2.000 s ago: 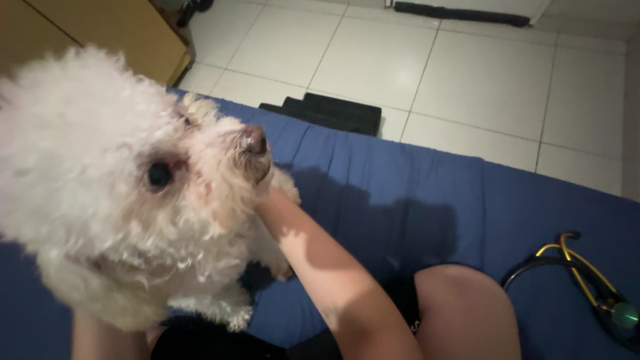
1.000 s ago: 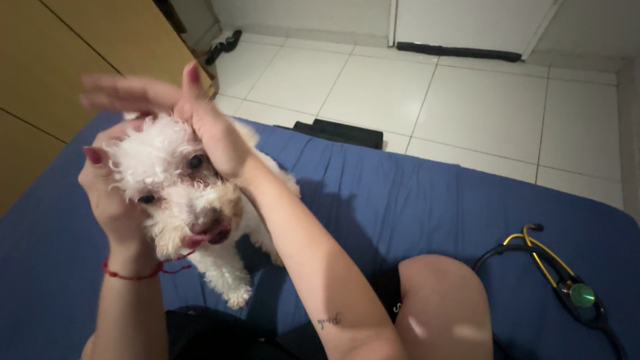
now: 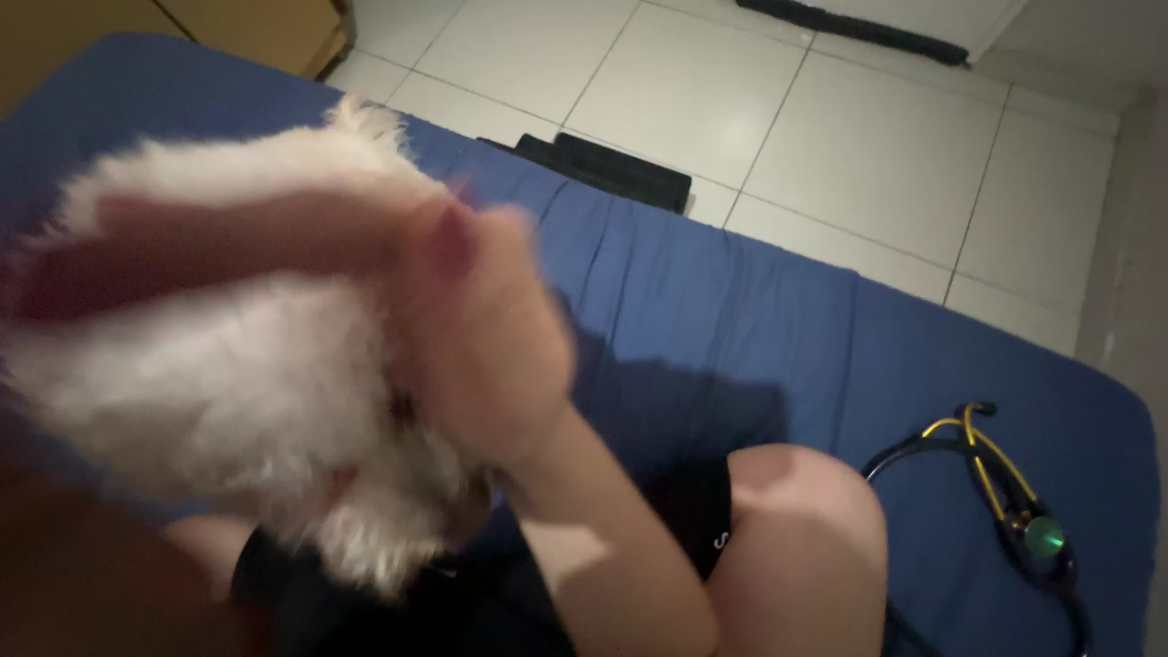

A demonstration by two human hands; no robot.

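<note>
A curly white dog (image 3: 210, 392) is close to the camera on the left, its head low over my lap and its face mostly hidden. My right hand (image 3: 484, 338), blurred, reaches across the fur with its fingers stretched to the left and the thumb's red nail up; nothing is held in it. At the lower left edge a dark, blurred part of my left arm (image 3: 100, 557) shows beside the dog; what its fingers do cannot be made out. A stethoscope (image 3: 1045, 537) with yellow ear tubes and black tubing lies at the right.
Blue fabric (image 3: 803, 338) covers the bed-like surface under the dog and stethoscope. My bare knee (image 3: 803, 529) is between them. Past the far edge are a black stepped object (image 3: 620, 173) on pale floor tiles (image 3: 876, 137), yellowish wooden furniture (image 3: 246, 27) and a door with a black strip (image 3: 858, 32).
The dog's face, turned to the camera a second ago, is now low and mostly hidden. My left hand has left the side of its head. The dog appears closer to the camera.
</note>
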